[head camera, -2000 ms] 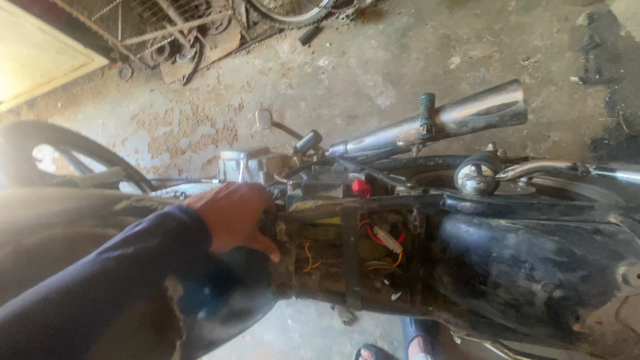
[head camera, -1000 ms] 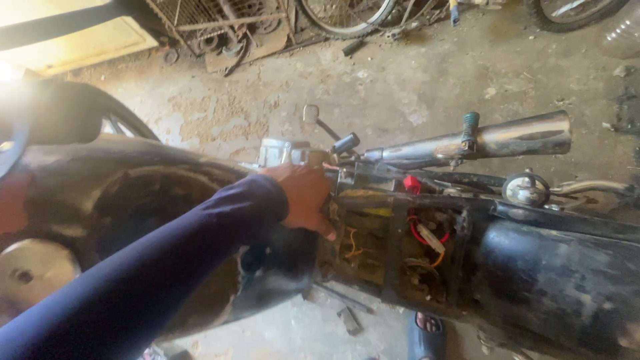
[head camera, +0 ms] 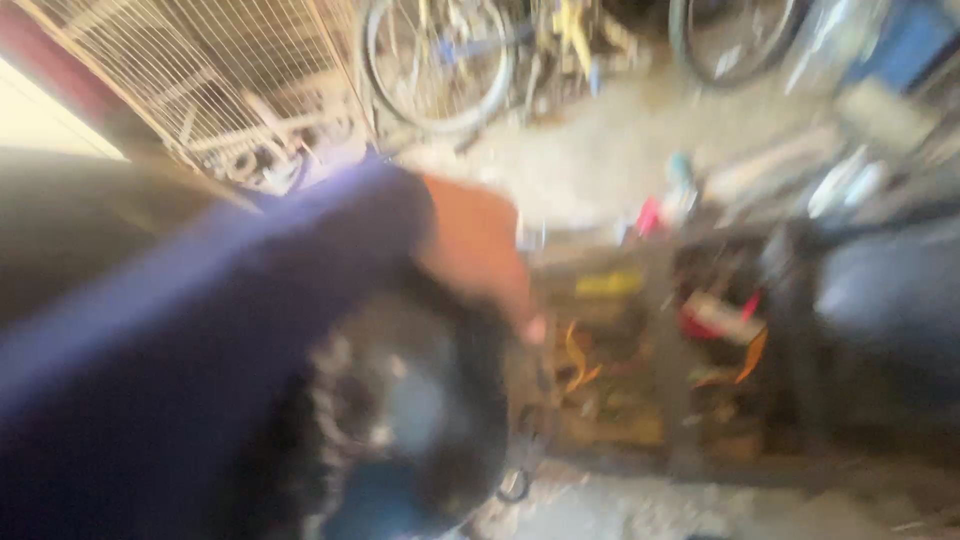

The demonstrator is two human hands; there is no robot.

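Note:
Strong blur covers the head view. My left hand (head camera: pixel 480 244), in a dark blue sleeve, lies at the rear end of the motorcycle's black fuel tank (head camera: pixel 457 420), beside the open frame section. Its thumb points down along the tank's end; the other fingers are hidden, so a grip cannot be made out. Just right of the hand, orange wires (head camera: pixel 576 360) and a yellow part (head camera: pixel 609 283) show inside the frame. Farther right are a pale connector (head camera: pixel 724 316) with red wires and a red cap-like part (head camera: pixel 648 216). My right hand is out of view.
A bicycle wheel (head camera: pixel 439 64) and another wheel (head camera: pixel 735 37) stand across the floor. A wire rack (head camera: pixel 225 67) with metal parts is at upper left. The motorcycle's dark rear section (head camera: pixel 892 315) extends at right.
The view has shifted and come closer to the frame section. My left hand stays by the rear end of the tank, its fingers still hidden.

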